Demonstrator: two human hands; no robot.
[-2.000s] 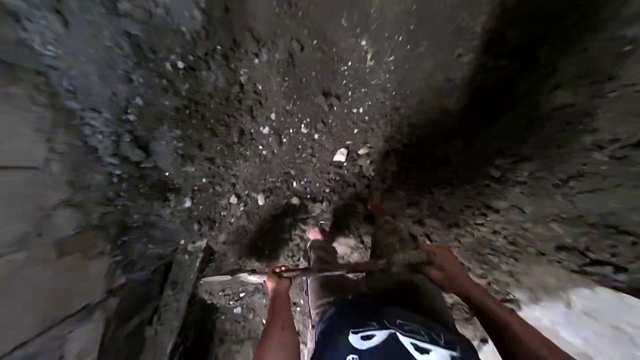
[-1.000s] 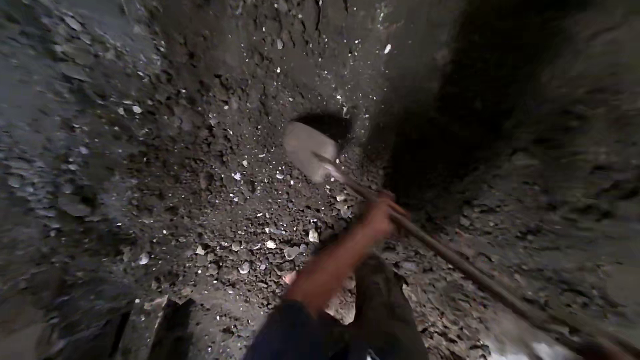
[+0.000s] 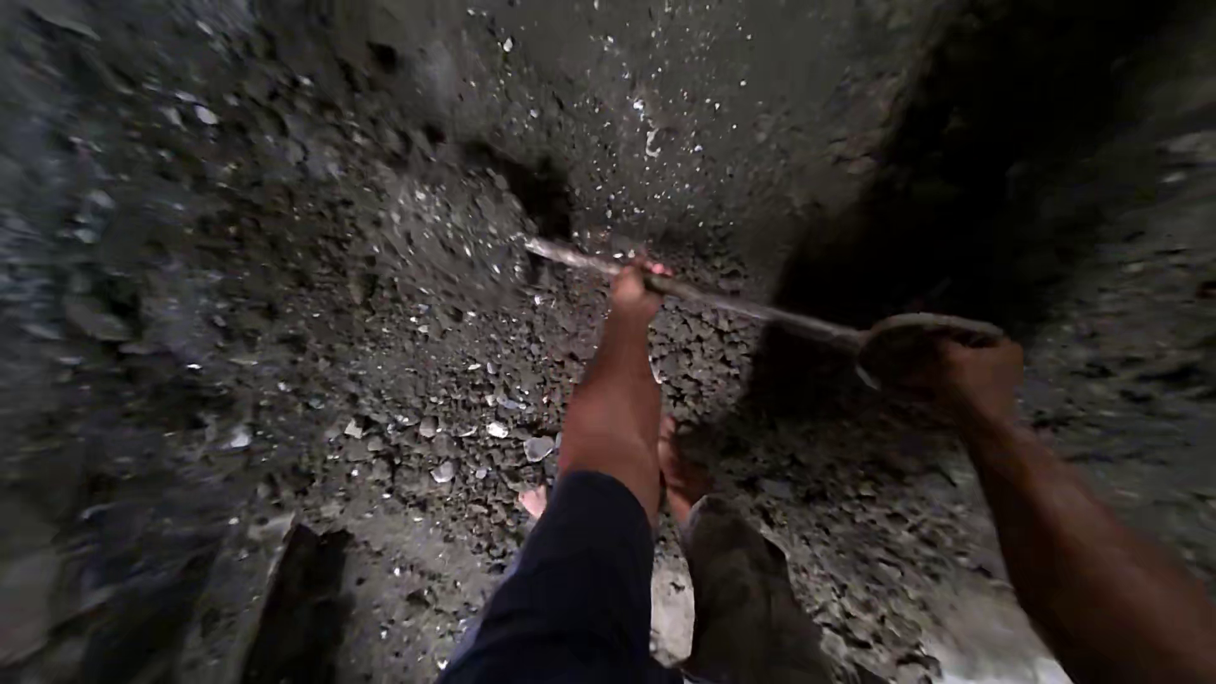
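A shovel (image 3: 760,309) reaches from near the centre of the head view to the right. My left hand (image 3: 636,285) grips its shaft close to the blade end. At the other end my right hand (image 3: 978,370) is closed on the rounded handle grip. The blade looks covered with grey gravel (image 3: 446,233) and is blurred, so its edges cannot be told. Under the shaft lies loose dark gravel and soil (image 3: 703,356).
Pale stones (image 3: 539,447) lie scattered in front of my bare feet (image 3: 679,470). A dark, straight-edged piece (image 3: 299,608) is on the ground at the lower left. Deep shadow covers the upper right. Something whitish shows at the bottom right edge.
One second ago the shovel blade showed bare above the ground; now gravel hides it. My right hand and the handle end have come into clear view at the right.
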